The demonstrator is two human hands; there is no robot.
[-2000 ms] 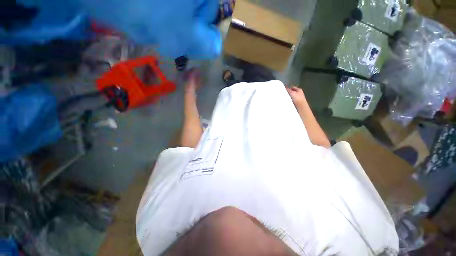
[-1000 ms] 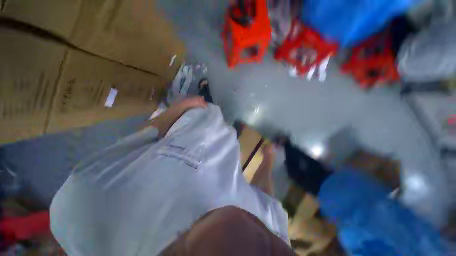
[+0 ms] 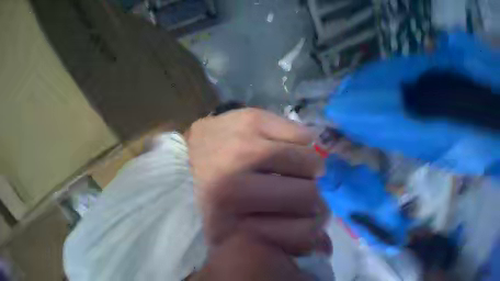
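My left hand (image 3: pixel 257 175) is large and blurred in the middle of the view, close to the camera. Its back shows, with the fingers bent, close together and pointing right. The palm side and anything in it are hidden. A white sleeve (image 3: pixel 142 214) covers the wrist at the lower left. My right hand is not in view. A large brown carton (image 3: pixel 55 104) lies beyond the sleeve at the left, with a tan face and a darker brown side. My hand is not seen touching it.
A person's blue clothing (image 3: pixel 384 110) fills much of the right side. Grey floor (image 3: pixel 246 55) with small white scraps shows at the top middle. A grey slatted frame (image 3: pixel 345 33) stands at the upper right. Mixed blurred items lie at the lower right.
The view has swung round and is nearer the carton. My left hand has come up from waist level to close before the camera. My right hand has left view, as have the red stools.
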